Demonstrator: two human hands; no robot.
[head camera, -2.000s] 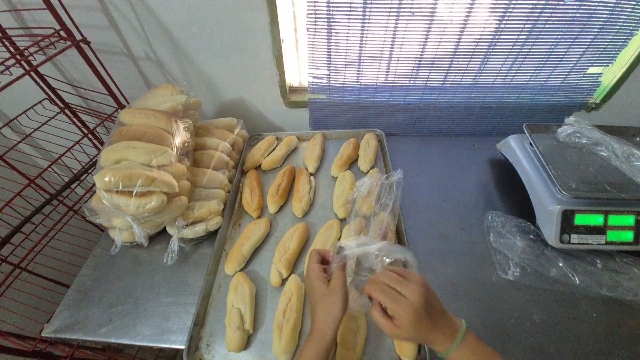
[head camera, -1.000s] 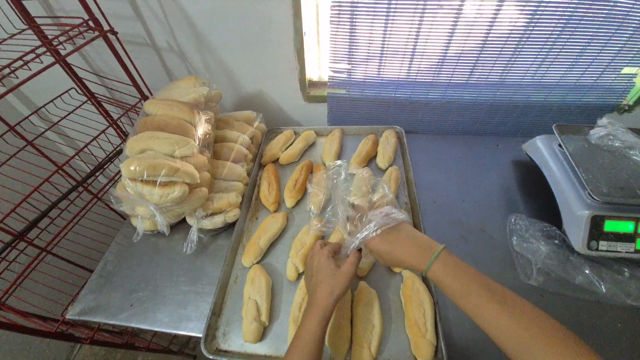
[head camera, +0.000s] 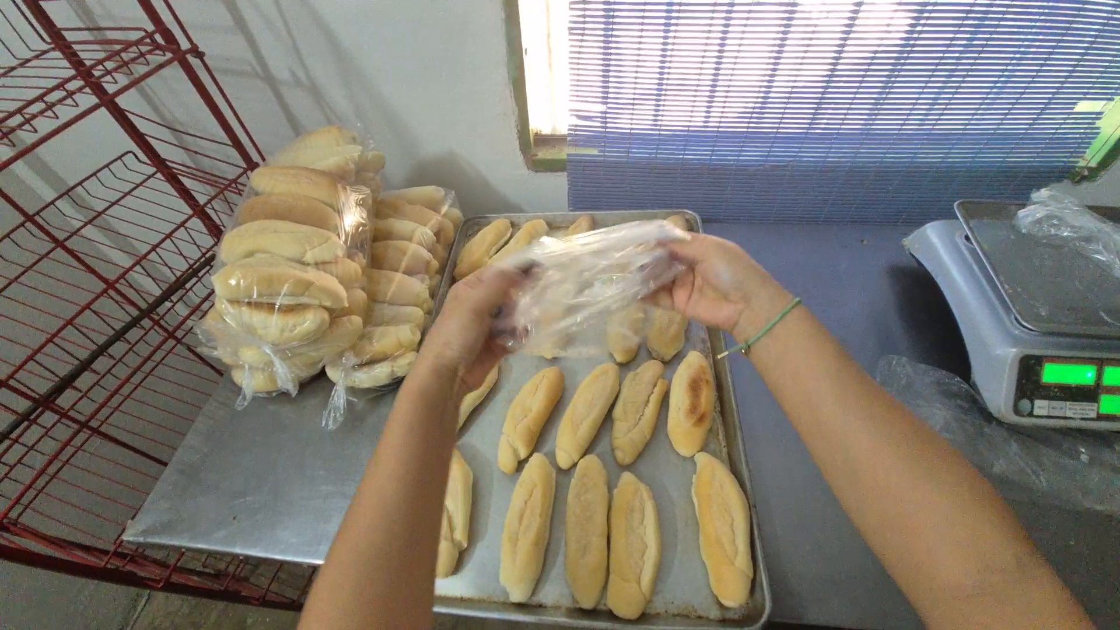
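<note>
A clear plastic bag (head camera: 595, 284) is stretched between my hands above the far half of a metal baking tray (head camera: 744, 516). My left hand (head camera: 477, 324) grips its left side, partly blurred. My right hand (head camera: 713, 280), with a green cord on the wrist, holds its right side. No bread shows inside the bag. Rows of elongated bread rolls, among them a browned one (head camera: 691, 402), lie on the tray; some are hidden behind the bag and my hands.
Filled bags of rolls (head camera: 280, 254) are stacked left of the tray on a metal table (head camera: 254, 472). A red wire rack (head camera: 96, 297) stands at the left. On the right are a digital scale (head camera: 980, 289) and loose clear plastic (head camera: 962, 429). A blue blind (head camera: 822, 114) hangs behind.
My hands, close together over the tray a second ago, have moved apart and upward, with the bag now spread between them.
</note>
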